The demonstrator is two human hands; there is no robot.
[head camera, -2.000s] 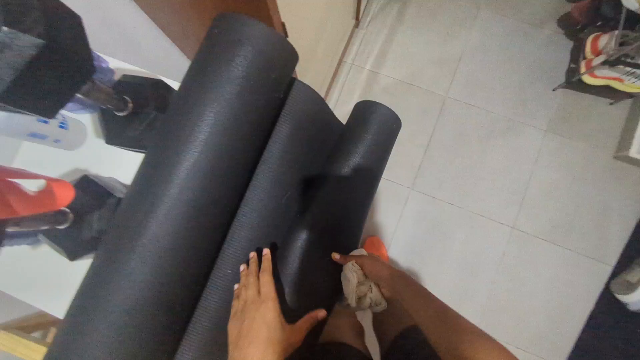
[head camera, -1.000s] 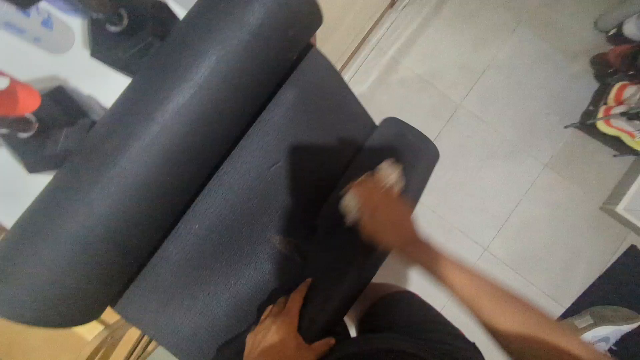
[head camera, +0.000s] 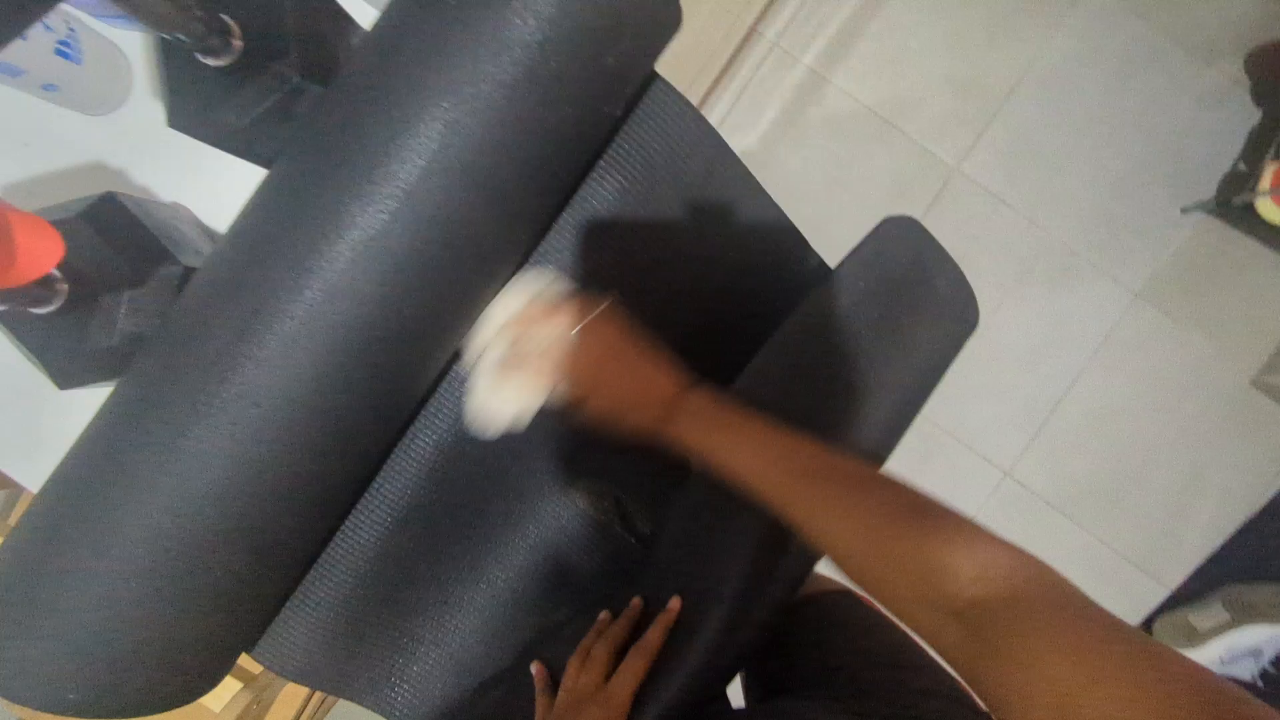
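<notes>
A black ribbed exercise mat (head camera: pixel 430 560) lies partly unrolled, with a thick roll on its left and a thinner roll on its right. My right hand (head camera: pixel 625 375), blurred by motion, holds a crumpled whitish cloth (head camera: pixel 515 350) over the flat stretch between the rolls, beside the thick one. At the bottom, my left hand (head camera: pixel 600 670) rests on the mat with its fingers apart and nothing in them. The right forearm crosses above the thinner roll.
Black hexagonal dumbbells (head camera: pixel 110 280) stand on a white surface (head camera: pixel 215 170) at the left, near an orange-red object (head camera: pixel 25 245) and a whitish container (head camera: pixel 70 60). Pale floor tiles (head camera: pixel 1060 370) spread to the right, with shoes (head camera: pixel 1230 640) at the edge.
My right hand has moved with the cloth from the thinner roll's near end, up along that roll, then left onto the flat stretch. More of the mat lies between the rolls than two seconds ago.
</notes>
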